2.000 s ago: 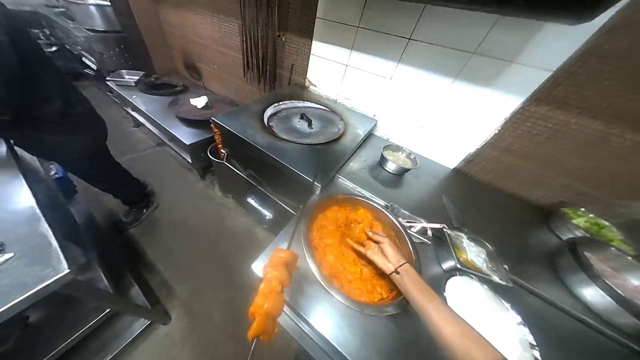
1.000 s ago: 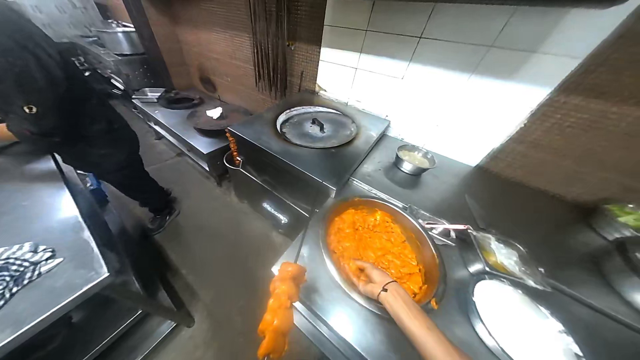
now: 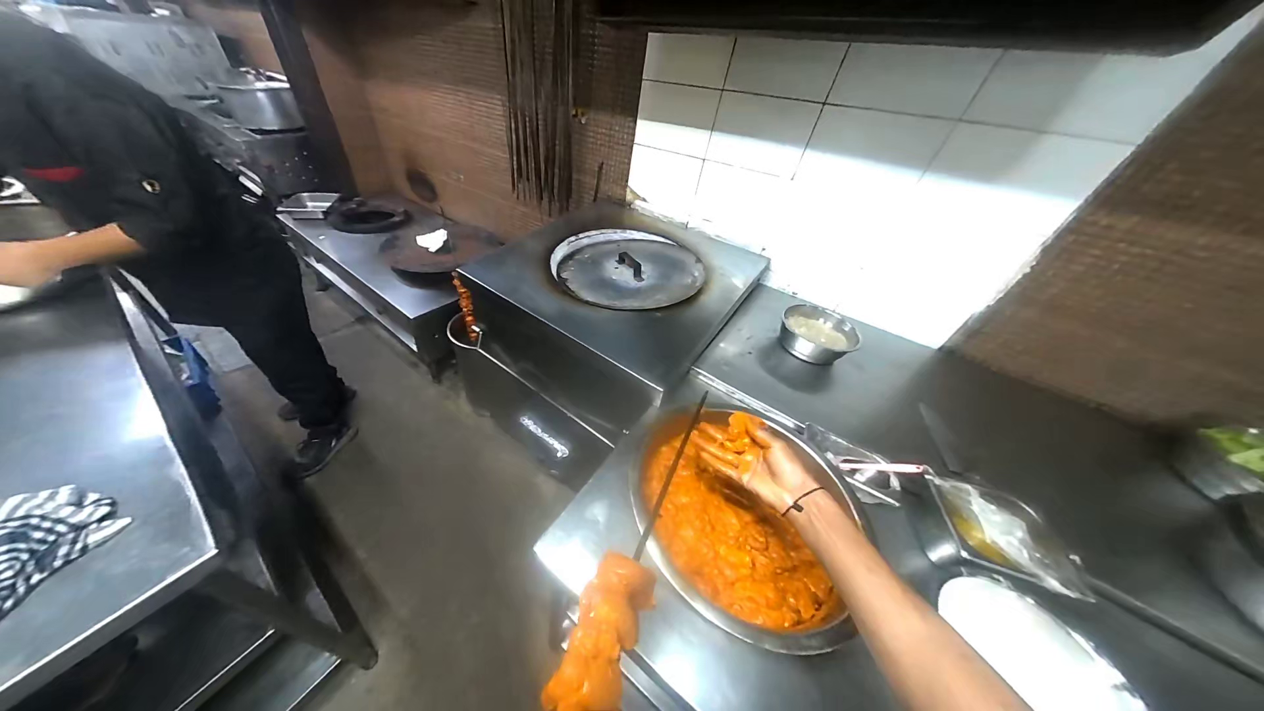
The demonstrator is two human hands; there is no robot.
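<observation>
A wide steel bowl (image 3: 750, 634) holds orange marinated pieces (image 3: 736, 548), probably meat. My right hand (image 3: 755, 464) is palm up over the bowl's far side, smeared orange, with an orange piece lying on its fingers. A thin metal skewer (image 3: 673, 474) slants across the bowl's left side, its tip near the far rim. Orange pieces (image 3: 599, 632) are threaded lower on that skewer, outside the bowl, above the counter's edge. My left hand is out of the frame, so what it holds does not show.
A tandoor with a round metal lid (image 3: 632, 272) stands ahead. Right of it are a small steel bowl (image 3: 820, 334), a tray with a plastic bag (image 3: 987, 523) and a white round thing (image 3: 1027, 642). A person in black (image 3: 227, 217) bends over a steel table (image 3: 89, 395) at the left.
My right hand has come up from among the orange pieces and turned palm up with one on it. The skewer's bare end now crosses the bowl. The person in black leans further over the table.
</observation>
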